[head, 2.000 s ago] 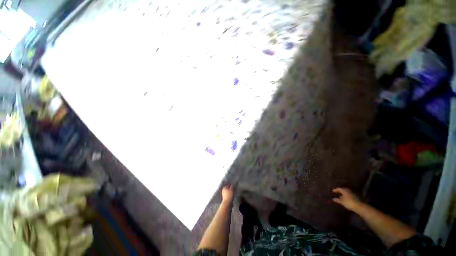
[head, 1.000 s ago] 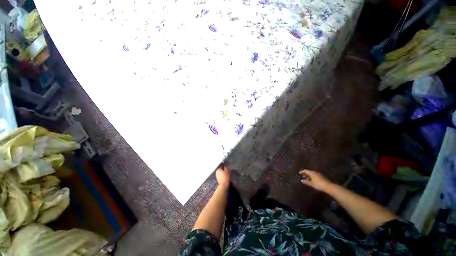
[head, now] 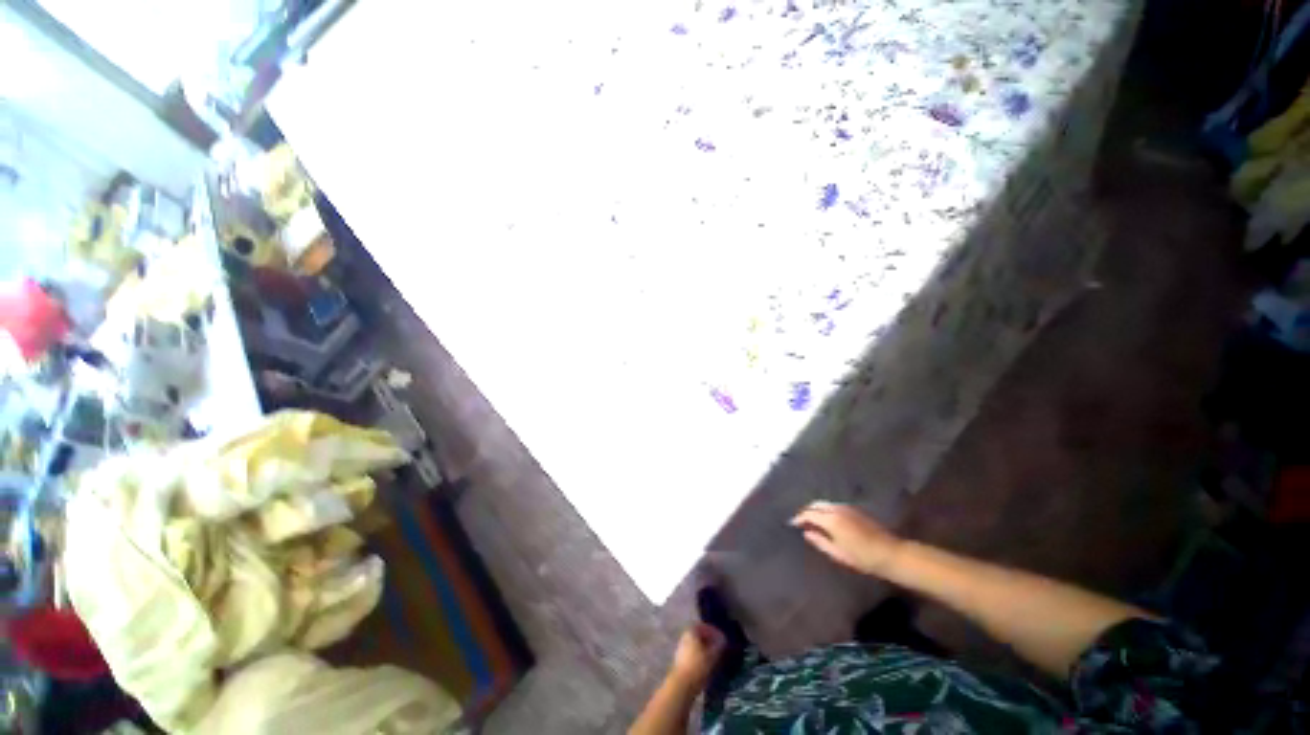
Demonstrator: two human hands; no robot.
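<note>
The floral fabric [head: 848, 187], white with purple flowers, covers the large table and hangs over its right side in shade. The table's near corner [head: 654, 574] is plain white and overexposed. My left hand [head: 697, 653] is low, just below that corner and apart from the cloth edge, with fingers curled; whether it holds anything cannot be told. My right hand [head: 845, 534] is in front of the hanging cloth, fingers loosely bent and apart, with nothing seen in it.
A yellow cloth bundle [head: 230, 546] lies at the lower left beside a striped orange and blue panel [head: 453, 589]. A cluttered side bench [head: 223, 352] stands at the left. The dark speckled floor [head: 496, 467] runs between. More yellow cloth [head: 1279, 172] is at the right edge.
My left hand has left the cloth edge and dropped below the table corner. My right hand has moved closer to the hanging cloth. The view has turned left.
</note>
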